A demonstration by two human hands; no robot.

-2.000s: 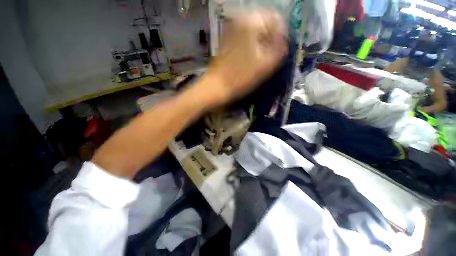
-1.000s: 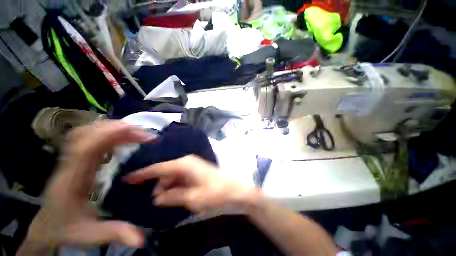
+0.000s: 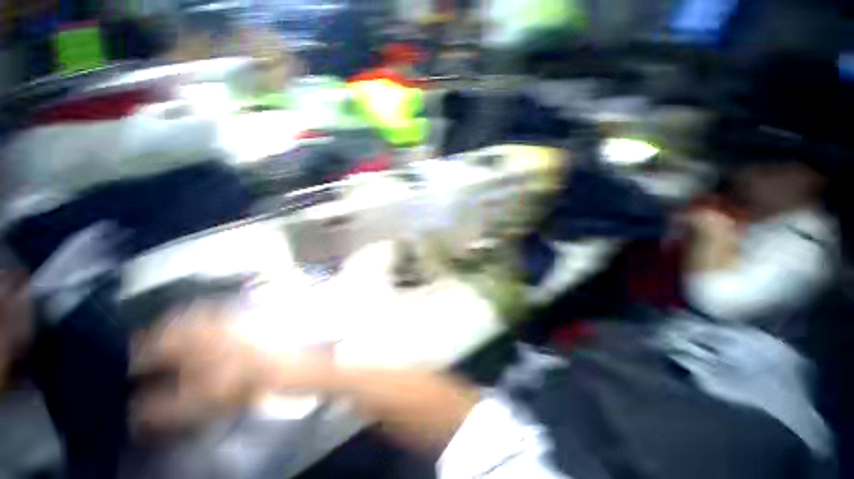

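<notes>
The frame is strongly blurred. My right hand (image 3: 197,365) is at the lower left, over a dark navy cloth (image 3: 80,374); blur hides whether its fingers grip the cloth. My left hand (image 3: 11,318) is cut off by the left edge, beside the same cloth, and its fingers cannot be made out. The cream sewing machine head (image 3: 375,210) stands on the white table (image 3: 421,323), right of my right hand. The needle area is lost in glare and blur.
Dark navy cloth (image 3: 150,206) and white cloth (image 3: 94,150) lie behind the machine, with neon yellow cloth (image 3: 393,108). A person in a white sleeve (image 3: 773,267) is at the right. Grey and white cloth (image 3: 646,402) is heaped at the lower right.
The view has swung right, so the machine now appears further left and the other person shows. My left hand has moved to the left edge, mostly out of view.
</notes>
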